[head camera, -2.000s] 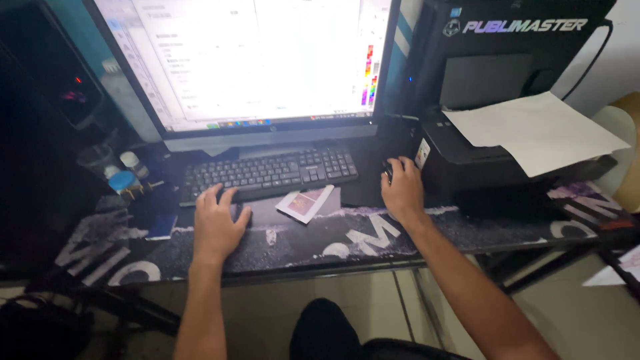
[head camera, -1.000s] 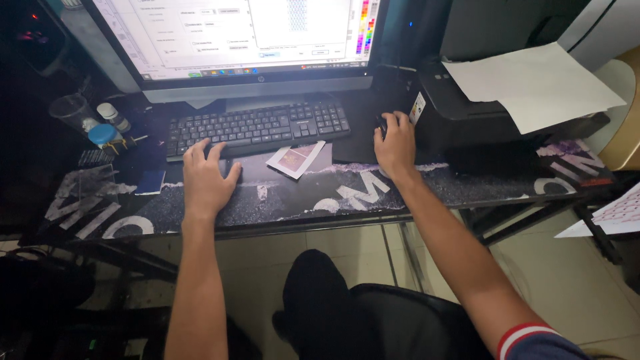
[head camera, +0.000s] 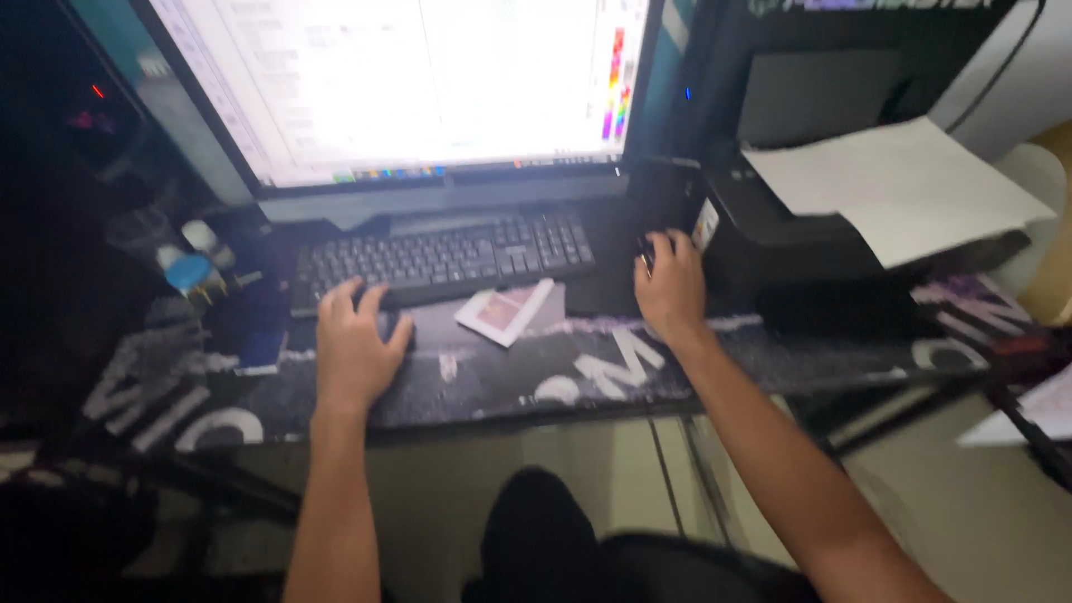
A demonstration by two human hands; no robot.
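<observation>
My left hand (head camera: 356,347) rests at the front left edge of a black computer keyboard (head camera: 452,255), its fingertips on the lower keys and its thumb spread apart. To the right of the keyboard, my right hand (head camera: 672,289) lies over a dark computer mouse (head camera: 646,254), which is mostly hidden under the palm and fingers. Between the hands, a small printed card or paper (head camera: 507,313) with a white border lies against the keyboard's front edge. Behind the keyboard a lit monitor (head camera: 419,84) shows a program window with a colour palette at its right; its content is blurred.
A black printer (head camera: 754,201) stands at the right with white paper sheets (head camera: 904,188) on it. Small bottles, one with a blue cap (head camera: 189,270), stand at the left beside a dark blue booklet (head camera: 261,347). The desk's front edge (head camera: 519,419) runs above my lap.
Both hands keep about the same places at the keyboard and mouse. The view has tilted between frames, and the monitor's picture now looks washed out compared with one second ago.
</observation>
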